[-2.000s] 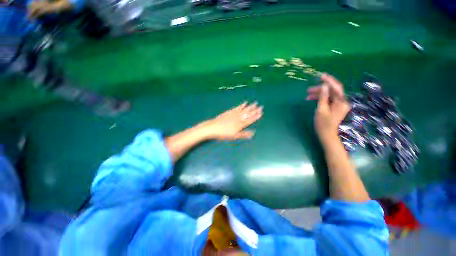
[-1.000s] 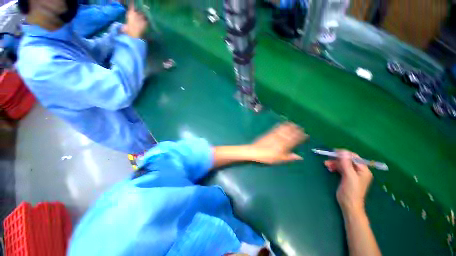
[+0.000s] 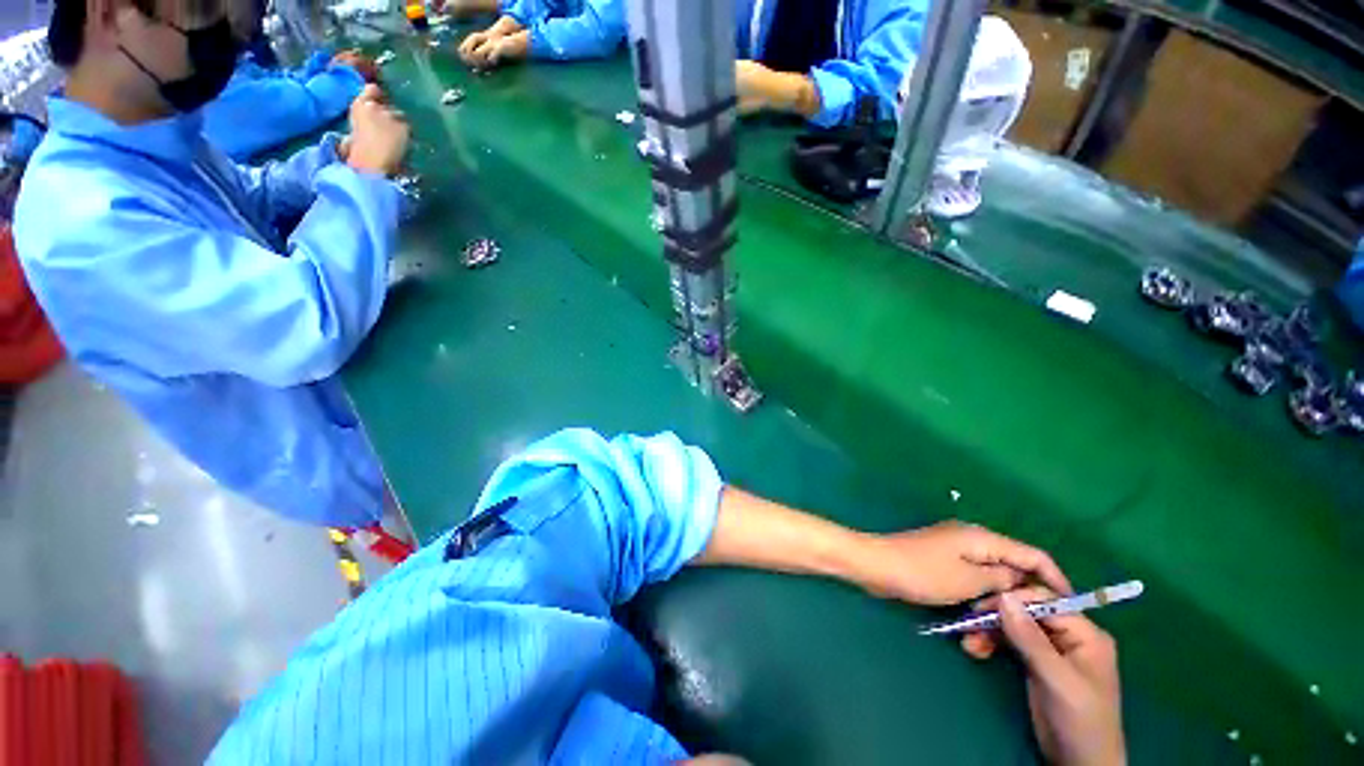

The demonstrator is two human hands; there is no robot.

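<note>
Slim silver tweezers (image 3: 1104,599) lie across my right hand (image 3: 1065,666), which grips them between thumb and fingers. The pointed tip faces left and the pale rear end points up right. My left hand (image 3: 965,564) is just beyond and left of my right hand, its fingers bent over and meeting or overlapping the right fingers. Whether my left hand holds anything is hidden. No unit shows between the hands. A few tiny pale pieces (image 3: 1234,735) lie on the green surface at the lower right.
A banded metal post (image 3: 693,195) stands ahead, with a small unit (image 3: 738,385) at its base. Another unit (image 3: 480,252) lies left. Dark round-centred units (image 3: 1254,364) and a white slip (image 3: 1070,305) lie far right. A masked person in blue (image 3: 210,285) works at left; red crates (image 3: 68,715) stand below.
The view has swung left from the dark pile. My left hand has moved right to meet my right hand. The tweezers remain in my right hand, and the view is sharper.
</note>
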